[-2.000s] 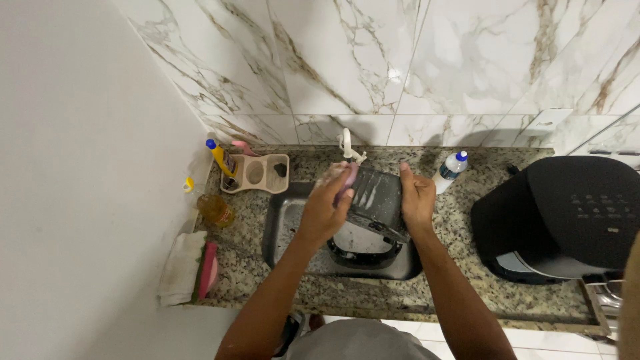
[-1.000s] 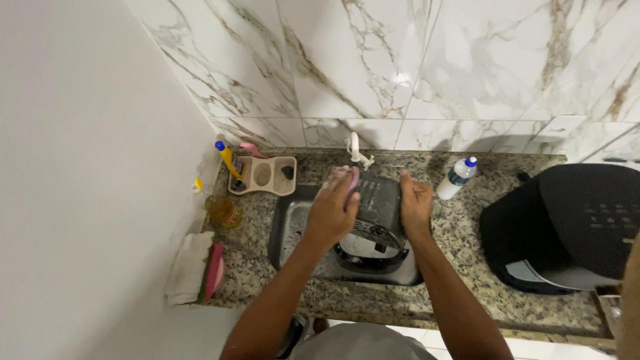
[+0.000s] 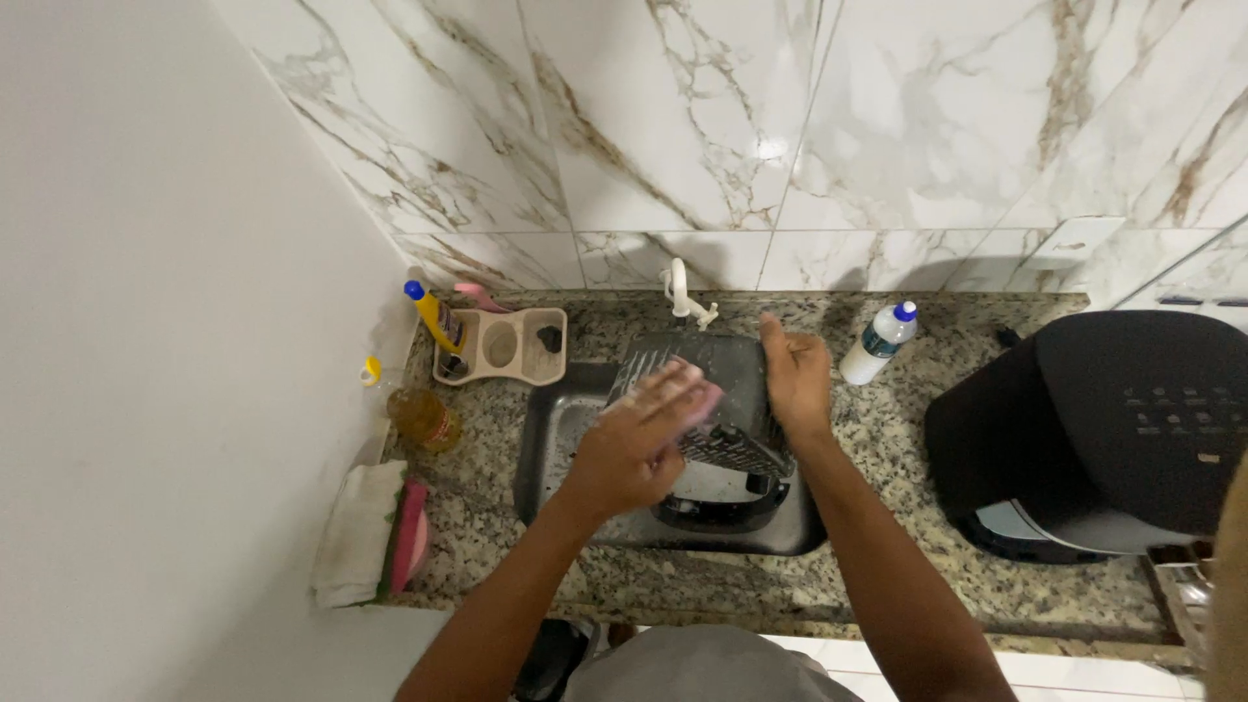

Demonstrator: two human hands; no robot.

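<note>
A black air fryer basket (image 3: 731,375) with a perforated bottom is tilted above the dark sink (image 3: 565,439). My right hand (image 3: 799,380) grips its right side, thumb up. Against the slotted face lies my left hand (image 3: 639,444), blurred and wet with suds, with a pink sponge (image 3: 704,402) under its fingers. Below the basket a black ring-shaped part (image 3: 726,514) rests in the sink. Behind the basket stands a white faucet (image 3: 680,288); whether water runs cannot be seen.
A beige caddy (image 3: 546,366) with a yellow bottle (image 3: 439,322) stands back left, near a bottle of amber liquid (image 3: 424,419) and a white cloth (image 3: 361,536). On the right are a white bottle with blue cap (image 3: 877,343) and a black air fryer (image 3: 1092,429).
My left hand has moved down and across the basket with the pink sponge. My right hand still holds the basket's right side.
</note>
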